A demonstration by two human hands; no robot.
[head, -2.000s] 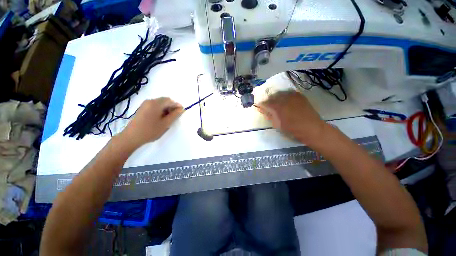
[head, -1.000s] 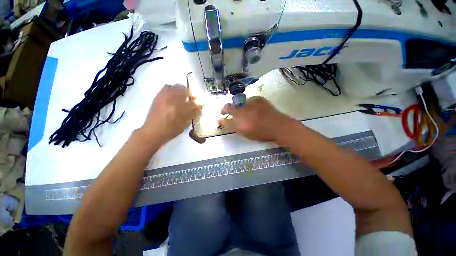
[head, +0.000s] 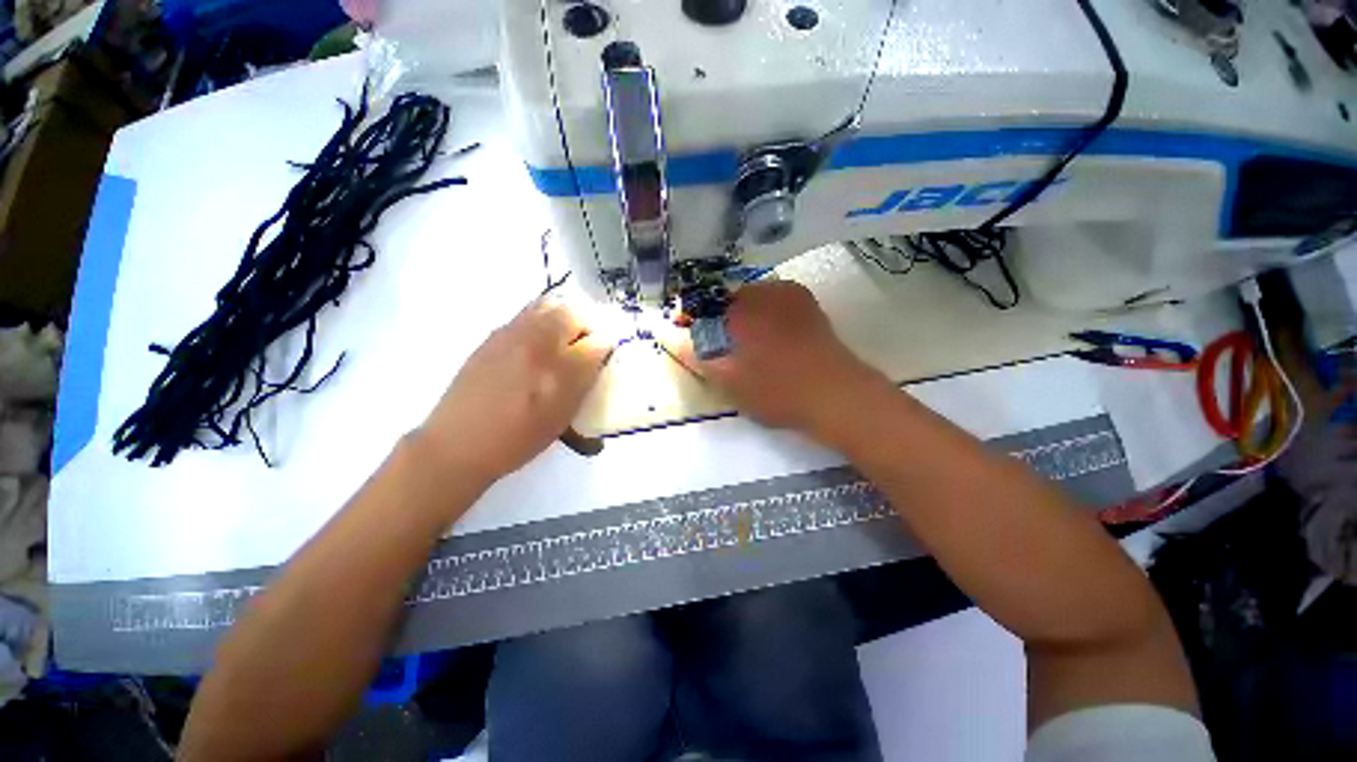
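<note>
A short dark cord (head: 673, 354) lies under the lit needle area of the white sewing machine (head: 953, 142), between my hands. My left hand (head: 524, 380) is left of the presser foot, fingertips closed on the cord's left end; a thin dark end sticks up above its knuckles. My right hand (head: 767, 357) is right of the foot, fingers bent beside the cord's right end; whether it pinches the cord is unclear. A loose bundle of dark cords (head: 283, 283) lies on the table to the left. Tangled dark cords (head: 975, 256) lie under the machine arm.
A grey ruler strip (head: 625, 554) runs along the table's front edge. Small blue-black snips (head: 1134, 350) and red-orange scissor handles (head: 1223, 384) lie at the right beside a white cable (head: 1292, 390). Brown cardboard (head: 52, 157) stands beyond the table's left edge.
Since two seconds ago my left hand has moved right, close to the needle. My right hand has shifted slightly back from its position one second ago, and the cord shows between the hands.
</note>
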